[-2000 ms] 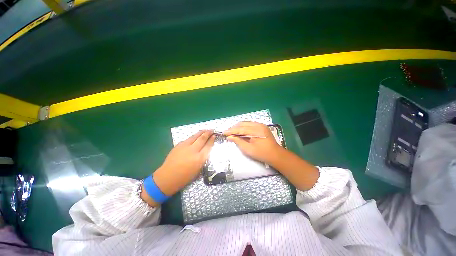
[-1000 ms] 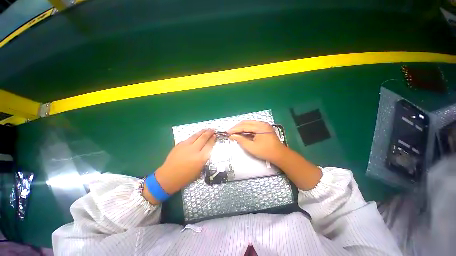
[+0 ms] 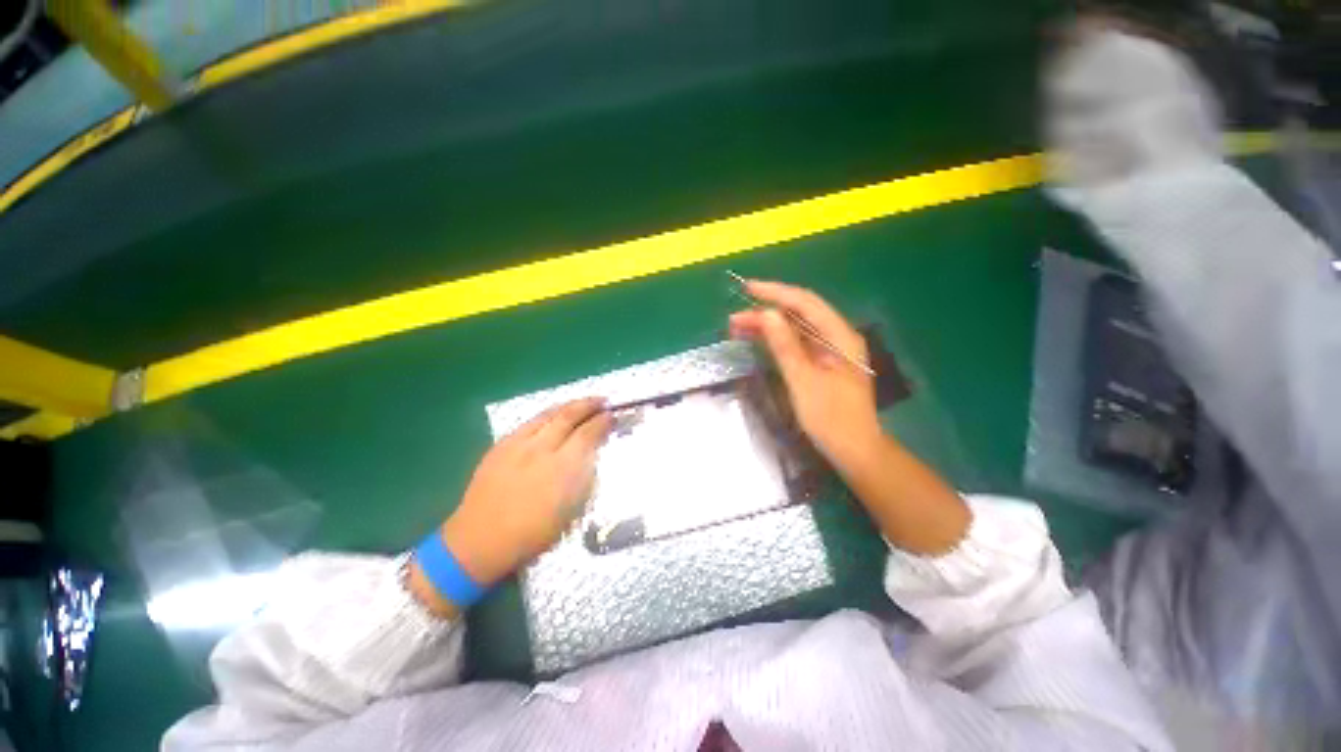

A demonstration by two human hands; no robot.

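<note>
An opened phone body (image 3: 691,463) with a large bright white panel and black edges lies on a bubble wrap sheet (image 3: 677,599) in front of me. My left hand (image 3: 533,482), with a blue wristband (image 3: 449,570), rests on the phone's left end, fingertips at its upper left corner. My right hand (image 3: 821,370) is raised beyond the phone's upper right and holds thin metallic tweezers (image 3: 806,325) like a pen, tips pointing up and left. Whether the tips hold anything is too small to tell. A black piece sheet (image 3: 888,367) is partly hidden behind my right hand.
At right, another phone unit (image 3: 1129,385) lies on bubble wrap (image 3: 1053,397). A neighbour's blurred white sleeve (image 3: 1228,279) reaches across it past the yellow strip (image 3: 588,270). At left lie clear plastic film (image 3: 213,514) and a crumpled shiny bag (image 3: 69,639).
My right hand has lifted off the phone with the tweezers and moved up and right. My left hand stays at the phone. The neighbour's arm now reaches forward at the right.
</note>
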